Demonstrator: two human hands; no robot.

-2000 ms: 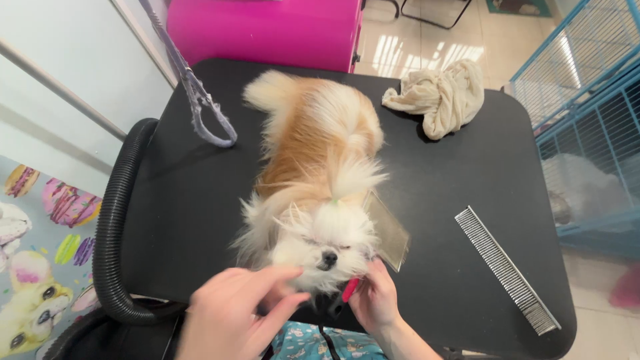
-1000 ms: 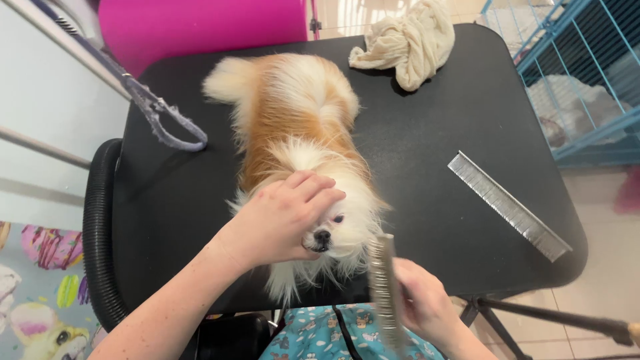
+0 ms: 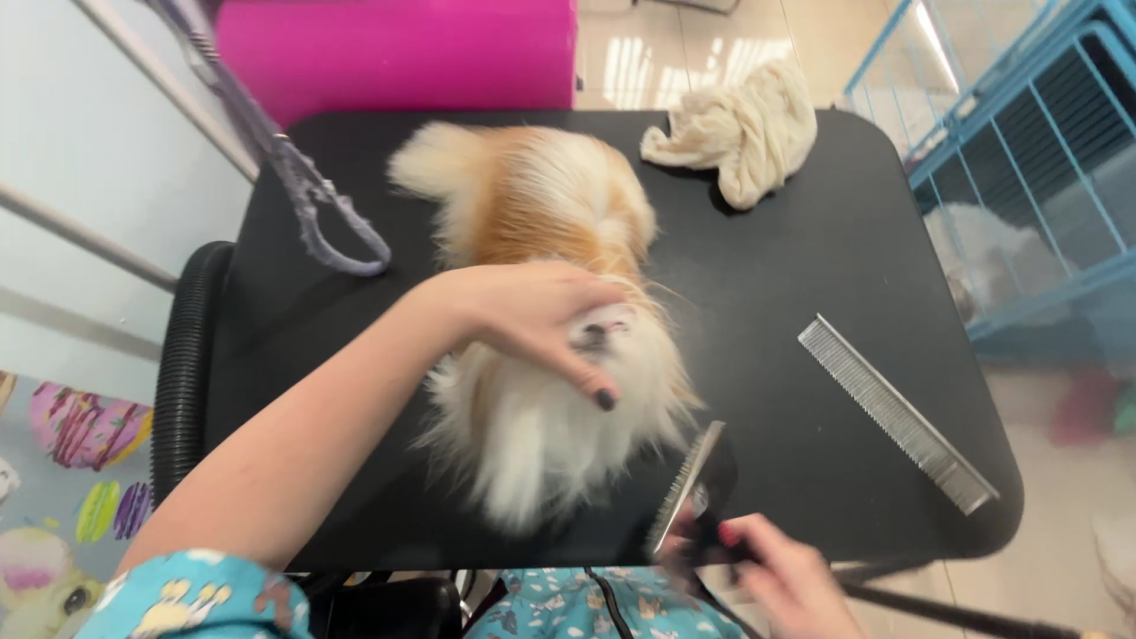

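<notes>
A small long-haired dog [image 3: 532, 204], white and tan, is on the black grooming table, its tail toward the far edge. My left hand [image 3: 532, 319] lies over its head, with fingers and thumb around the face beside the dark nose. In my right hand [image 3: 781, 568], a slicker brush [image 3: 688, 486] with a dark handle is held near the table's front edge, its pins toward the dog's chest fur but apart from it. The hand and handle are blurred. A metal comb [image 3: 896, 413] rests on the table at the right.
A crumpled cream cloth [image 3: 750, 133] lies at the table's far right corner. A grooming loop [image 3: 342, 231] hangs over the left side, near a black corrugated hose [image 3: 182, 364]. Beyond stand a pink cylindrical object [image 3: 399, 58] and a blue wire cage [image 3: 1021, 177].
My left hand, on top of the head one second ago, now grips around the face, and the muzzle points up. The brush in my right hand has turned its pins toward the dog.
</notes>
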